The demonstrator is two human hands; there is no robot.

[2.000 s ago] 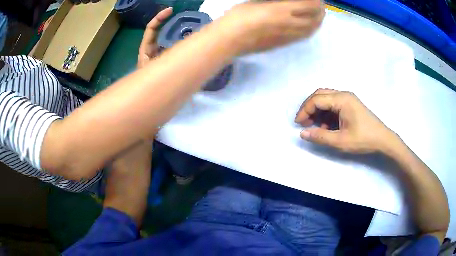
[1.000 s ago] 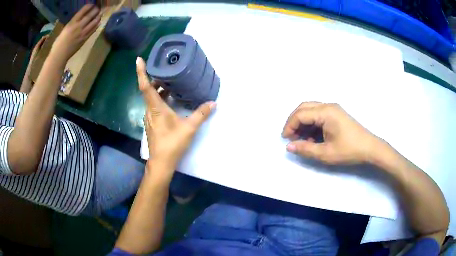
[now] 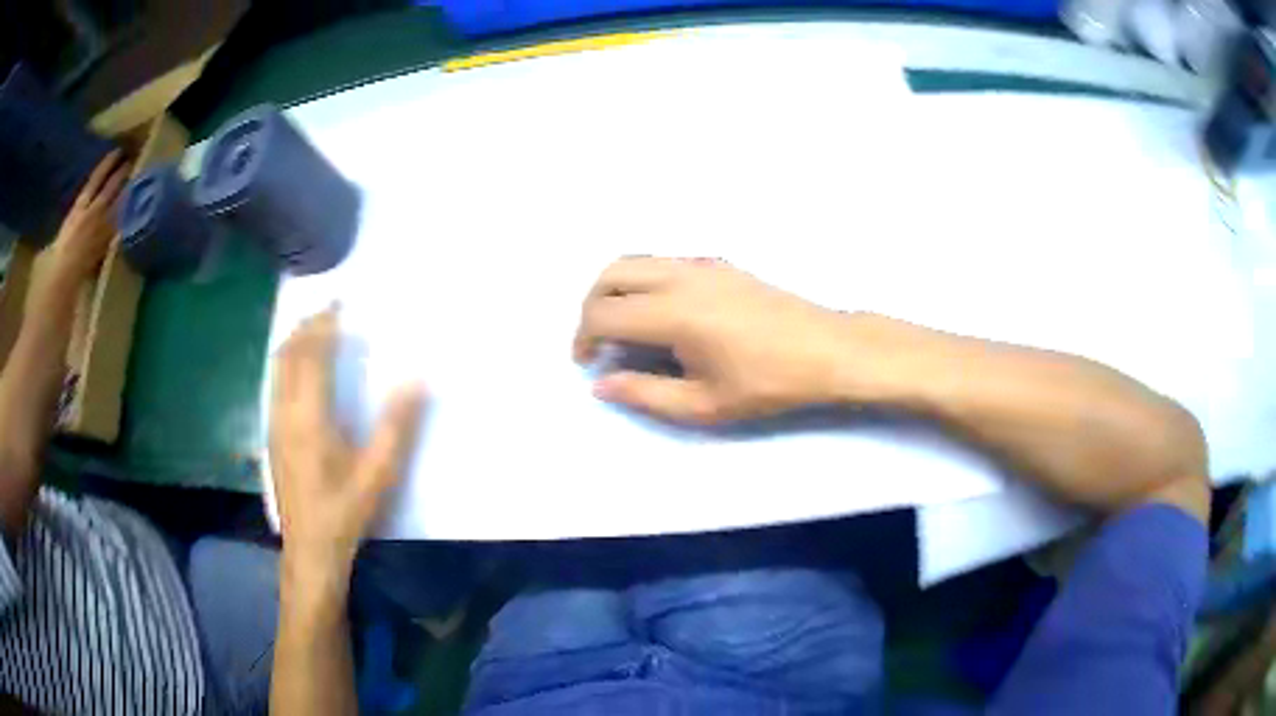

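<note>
A stack of dark grey plastic housings stands tilted in view at the left end of the white foam sheet. My left hand is blurred and rests apart from the stack, nearer to me, fingers spread and empty. My right hand lies on the middle of the sheet with its fingers curled. A small pale spot shows between its thumb and fingers, but I cannot tell whether it holds something.
Another grey housing stack stands on the green bench top at left. A neighbour's hand is by the cardboard box. A blue tray and yellow strip lie behind the sheet.
The view has turned right. My left hand has come away from the grey stack, which now stands free of it. My right hand keeps its curled shape on the sheet.
</note>
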